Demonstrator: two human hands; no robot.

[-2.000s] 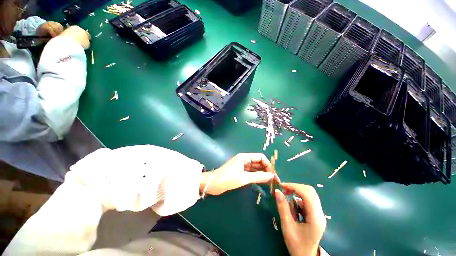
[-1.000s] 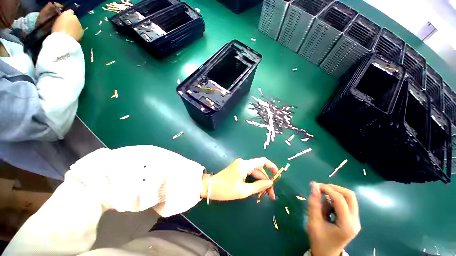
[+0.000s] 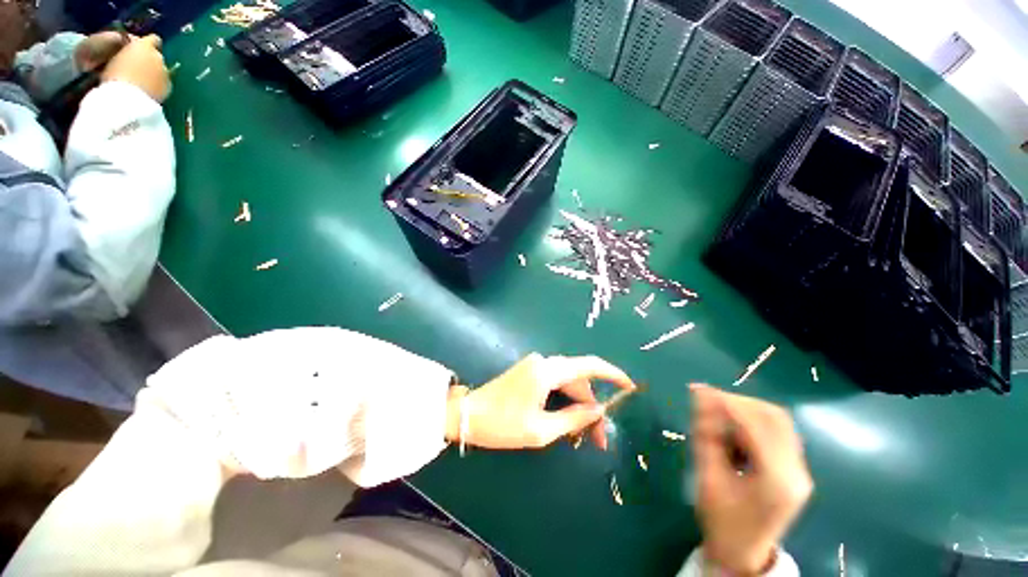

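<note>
My left hand [image 3: 541, 404] is low at the centre, its thumb and fingers closed on a small tan strip [image 3: 620, 397] that sticks out to the right. My right hand [image 3: 746, 468] is to its right, blurred, with its fingers curled and thumb near the index finger. I cannot tell what is in it. The two hands are apart. A heap of thin white and dark strips [image 3: 605, 257] lies on the green table above my hands. Single pale strips [image 3: 755, 364] lie around my right hand.
A black frame stack [image 3: 479, 186] stands left of the heap. Large black stacks [image 3: 857, 254] stand at right, with grey perforated stacks [image 3: 699, 79] behind. Joined black stacks [image 3: 338, 56] are at the far left. A coworker's sleeve [image 3: 118, 192] reaches over the table's left edge.
My right hand has moved away to the right from my left hand, then blurred slightly upward. My left hand has turned the tan strip from upright to slanted. The view has shifted slightly.
</note>
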